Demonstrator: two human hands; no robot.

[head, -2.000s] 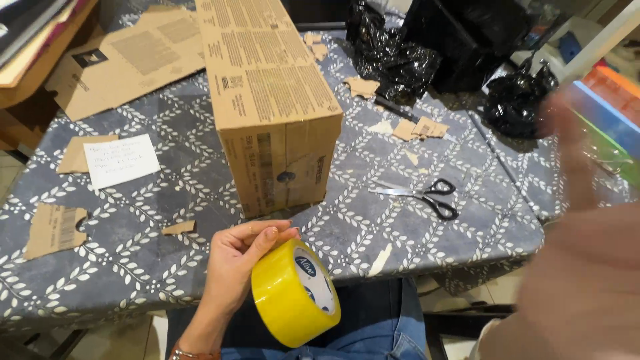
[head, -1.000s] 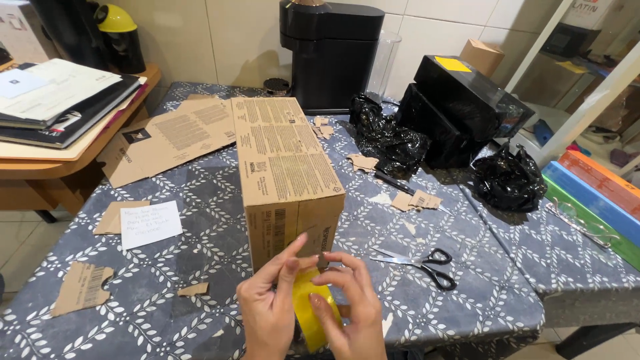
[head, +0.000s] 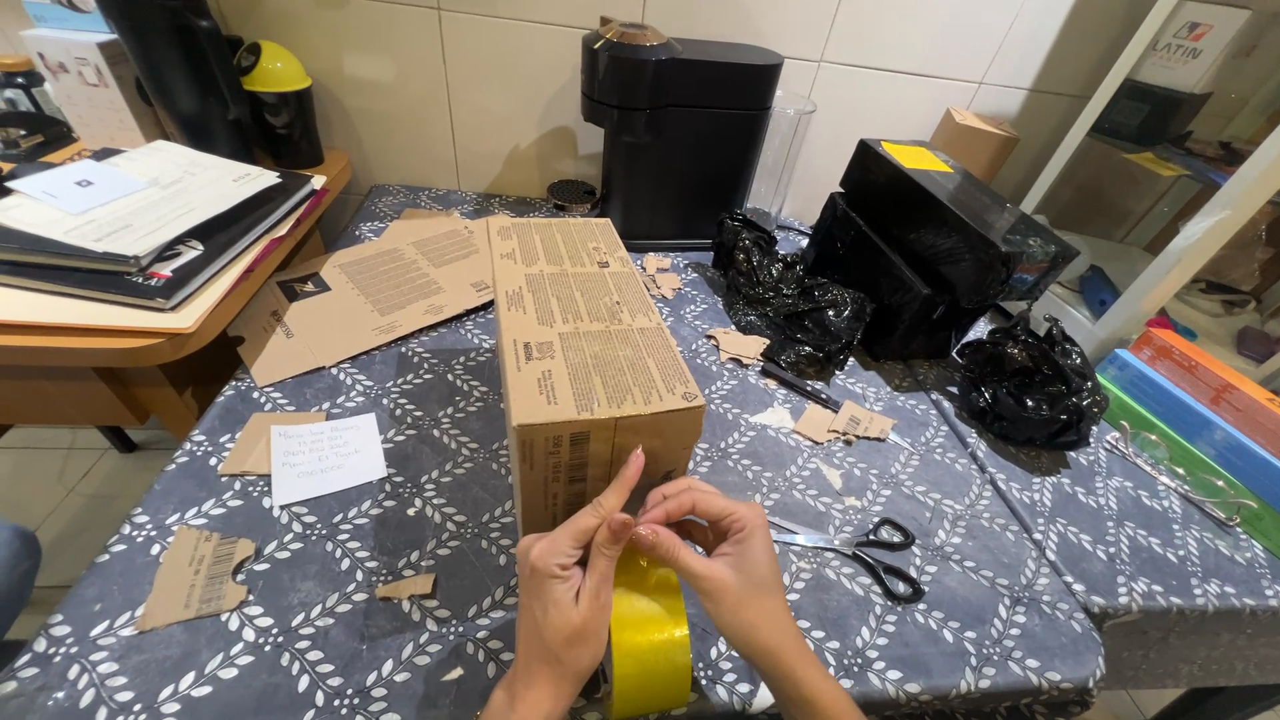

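A roll of yellow packing tape (head: 650,640) hangs upright between my hands, near the table's front edge. My left hand (head: 575,590) is at its upper left, and my right hand (head: 715,560) pinches at its top edge, where the fingertips of both hands meet. Whether a tape end is lifted there is hard to tell. Just behind the hands stands a long printed cardboard box (head: 590,330), its near end partly hidden by my fingers. Black-handled scissors (head: 855,550) lie on the cloth to the right, slightly spread.
Cardboard scraps (head: 197,578), a handwritten note (head: 327,458) and a flat cardboard piece (head: 375,290) lie left. At right are a knife (head: 800,385), crumpled black plastic (head: 790,300), black-wrapped boxes (head: 950,220) and eyeglasses (head: 1180,475). A coffee machine (head: 680,140) stands behind.
My right hand, blurred and raised at the right two seconds ago, has come to the tape roll beside my left hand. The view has tilted up.
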